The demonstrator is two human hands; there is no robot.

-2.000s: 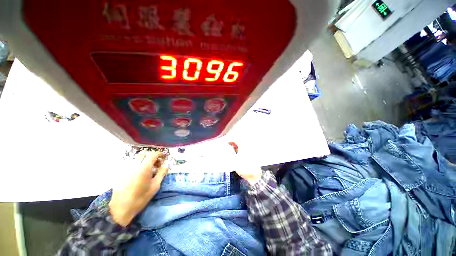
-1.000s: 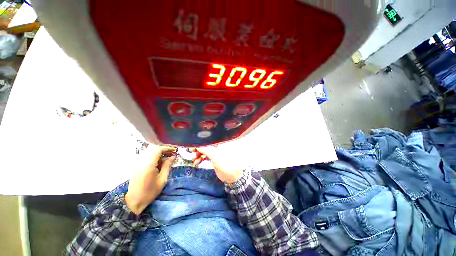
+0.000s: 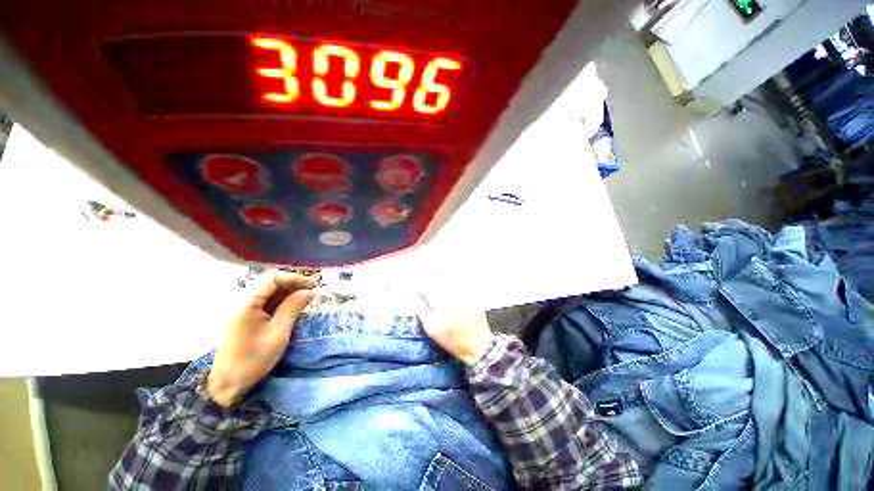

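The blue jeans [image 3: 374, 403] lie on the lap, with their waistband [image 3: 355, 326] up at the table edge below the machine head. My left hand [image 3: 259, 331] is at the left end of the waistband, thumb and fingers bent close together near small dark pieces; whether it holds one cannot be told. My right hand [image 3: 452, 321] is at the right end of the waistband, its fingertips washed out by glare. The button attaching machine [image 3: 316, 192] with its red panel, reading 3096, hides the working point.
The white table [image 3: 546, 230] stretches to both sides, with a short dark strip [image 3: 505, 199] on the right and small dark items [image 3: 103, 210] at far left. A large denim pile [image 3: 728, 345] lies at right. A grey floor and a white cabinet show beyond.
Since one second ago my right hand has moved right, away from my left hand, to the waistband's right part. The view has shifted, so the machine panel looks larger and further left.
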